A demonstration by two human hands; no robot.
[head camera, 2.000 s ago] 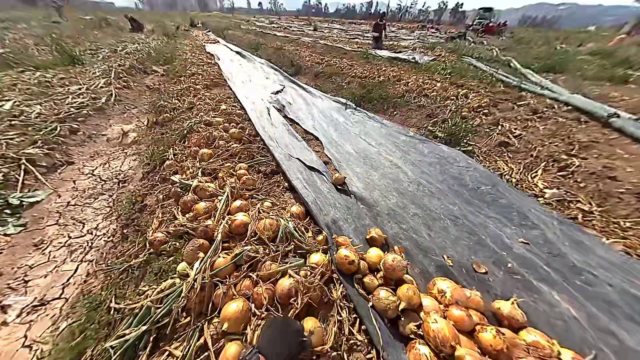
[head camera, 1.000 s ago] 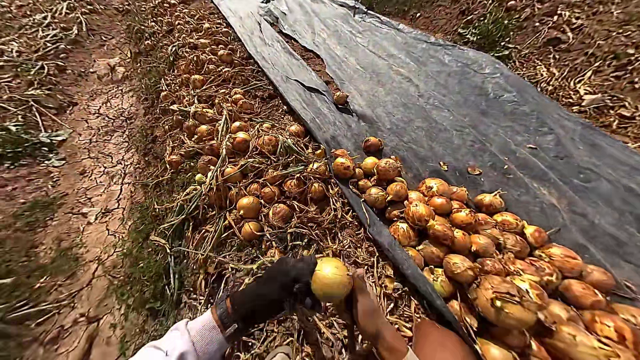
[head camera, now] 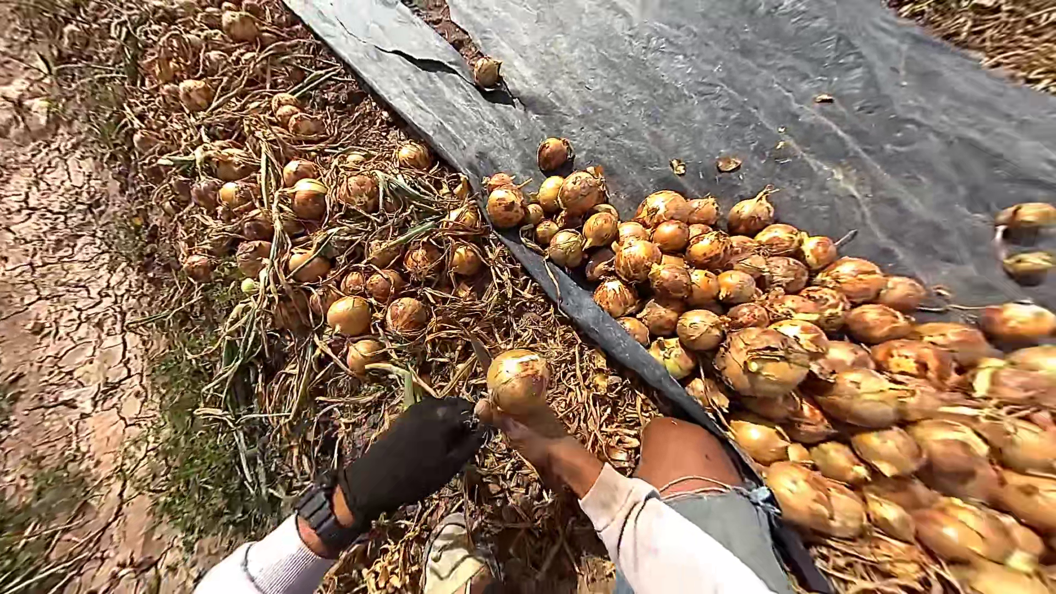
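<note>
A yellow onion point(head camera: 518, 381) is at the bottom centre, just above the fingers of my bare right hand point(head camera: 536, 437); whether those fingers grip it or something under it is hard to tell. My left hand point(head camera: 417, 454), in a black glove with a dark watch at the wrist, is curled close against the right fingertips. What lies inside its fingers is hidden. Dry stalks surround both hands. Left of them, onions with withered leaves point(head camera: 348, 315) lie on the ground. To the right, a large heap of onions point(head camera: 763, 361) rests on a dark plastic sheet point(head camera: 701, 74).
My bent knee point(head camera: 685, 454) touches the sheet's edge, and a shoe point(head camera: 452, 557) stands on the stalks below my hands. Cracked bare soil point(head camera: 74, 272) runs along the left. One onion point(head camera: 487, 73) lies apart on the sheet near a tear.
Two seconds ago only a dark shape showed at the bottom edge; both hands are now in view. Since one second ago the onion has moved from between the hands to above the right one. The view has tilted down.
</note>
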